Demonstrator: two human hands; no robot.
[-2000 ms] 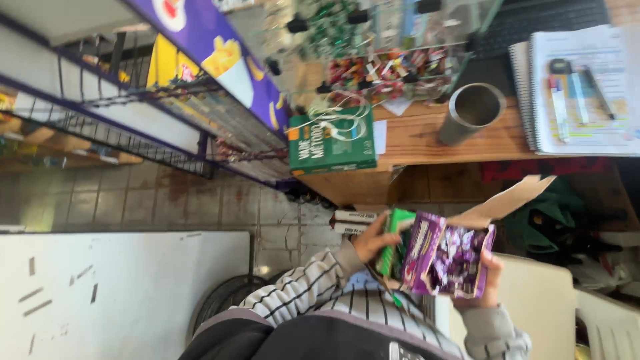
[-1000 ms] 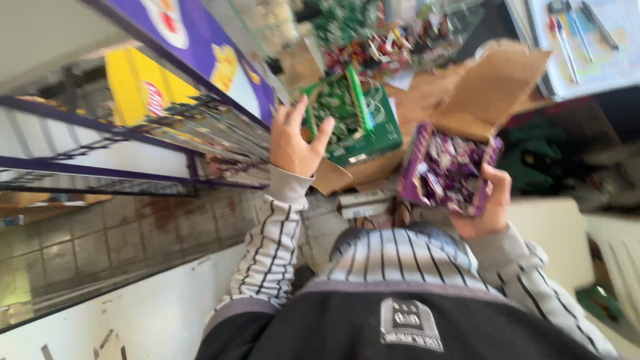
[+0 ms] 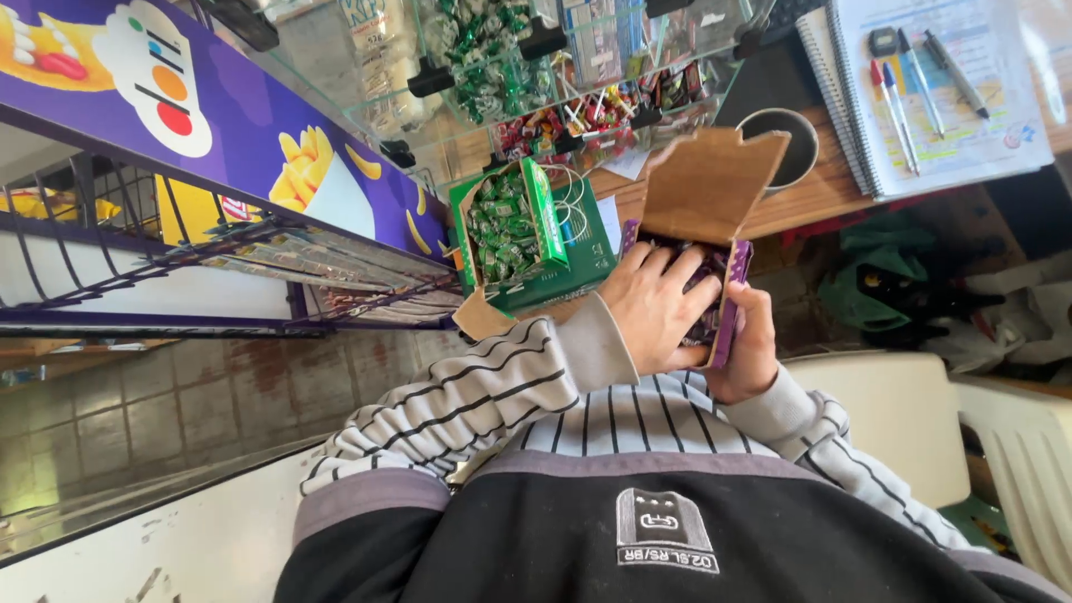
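My right hand (image 3: 749, 343) grips the near right side of an open purple cardboard box (image 3: 731, 303), its thumb on the side wall. Dark purple wrapped candies (image 3: 708, 261) show inside, and the brown cardboard flap (image 3: 708, 186) stands up at the far side. My left hand (image 3: 662, 306) lies over the box opening with its fingers down among the candies; whether it holds any is hidden. To the left, an open green box (image 3: 548, 213) of green wrapped candies (image 3: 502, 224) rests on a larger dark green box (image 3: 596, 251), with a white cable beside it.
A clear candy display (image 3: 469, 117) stands beyond the boxes. A metal cup (image 3: 779, 146) and a spiral notebook (image 3: 997, 159) with pens are on the wooden desk (image 3: 758, 219). A purple snack rack (image 3: 251, 109) stands left, and a pale plastic chair (image 3: 888, 402) is at right.
The green candy box, held with the purple one two seconds ago, now rests on the dark green box. My left hand has moved from beside it into the purple box.
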